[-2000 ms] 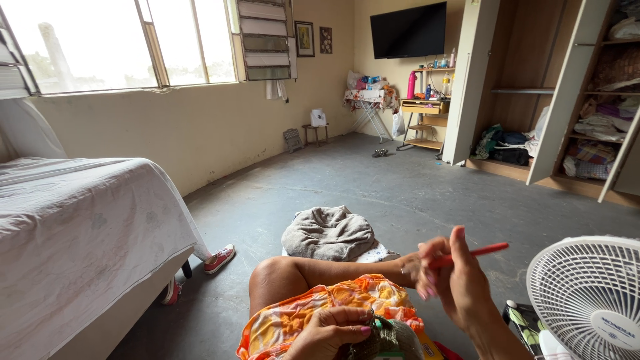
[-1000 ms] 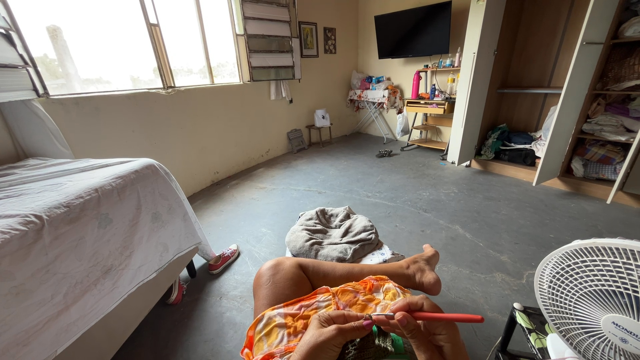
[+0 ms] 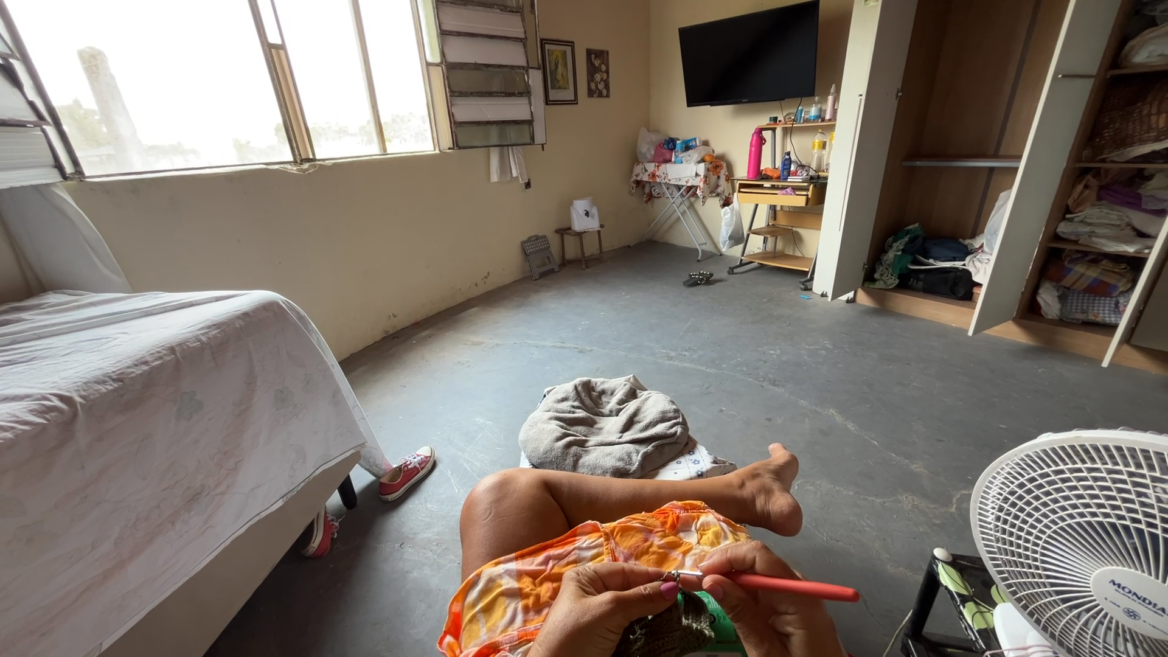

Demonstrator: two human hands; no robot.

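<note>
A crochet hook [image 3: 792, 585] with a red handle and metal tip is in my right hand [image 3: 766, 602], its tip pointing left. My left hand [image 3: 607, 604] pinches dark green yarn work [image 3: 671, 630] between thumb and finger, right at the hook's tip. The two hands nearly meet above my lap, over orange and white patterned cloth [image 3: 538, 579]. Something bright green [image 3: 721, 623] shows under the work, partly hidden by my right hand. The lower part of the yarn work is cut off by the frame's bottom edge.
A white fan [image 3: 1077, 538] stands close on the right beside a small dark-framed stand [image 3: 949, 593]. A grey cushion [image 3: 602, 427] lies on the floor past my bent leg. On the left are a bed with a white sheet [image 3: 173, 392] and red sneakers [image 3: 407, 474].
My right hand, raised apart from the left two seconds ago, has come down to the yarn work with the hook. The hook's tip now meets the yarn at my left fingers.
</note>
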